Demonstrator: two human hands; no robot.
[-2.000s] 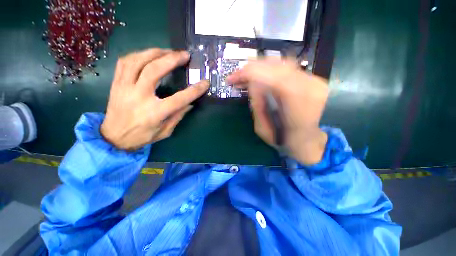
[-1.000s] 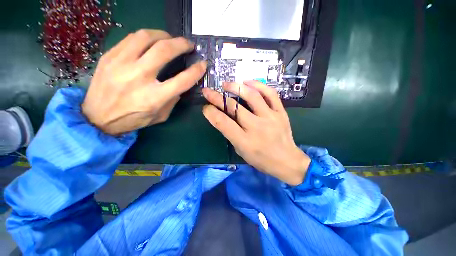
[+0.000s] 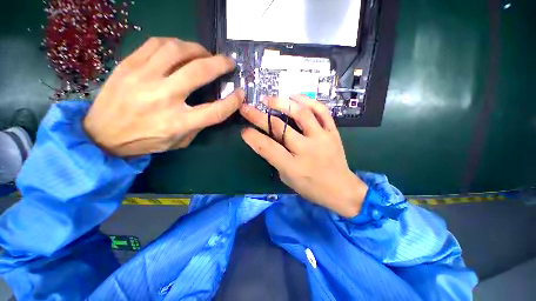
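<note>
The opened tablet housing [image 3: 385, 64] lies on the dark green bench, its large silvery-white panel [image 3: 294, 20] at the far end. The circuit board [image 3: 267, 79] is at the near end, with a pale rectangle and a teal patch [image 3: 308, 95]. My left hand [image 3: 158, 100] has thumb and index fingertips at the board's left edge, beside a small white square [image 3: 228, 89]; whether they pinch anything is too small to tell. My right hand [image 3: 308, 144] rests over the board's near edge, the dark tweezers [image 3: 270, 124] held between its fingers, prongs apart.
A pile of red wired components [image 3: 82, 44] lies at the far left of the bench. A white round fan [image 3: 12, 154] is at the left edge. A blue band [image 3: 379, 206] is on my right wrist. Yellow tape [image 3: 156, 201] marks the floor beyond the bench edge.
Two seconds ago my right hand was blurred above the board; it now rests at its near edge with the tweezers turned between the fingers. My left hand moved left, its fingertips still at the board's left side.
</note>
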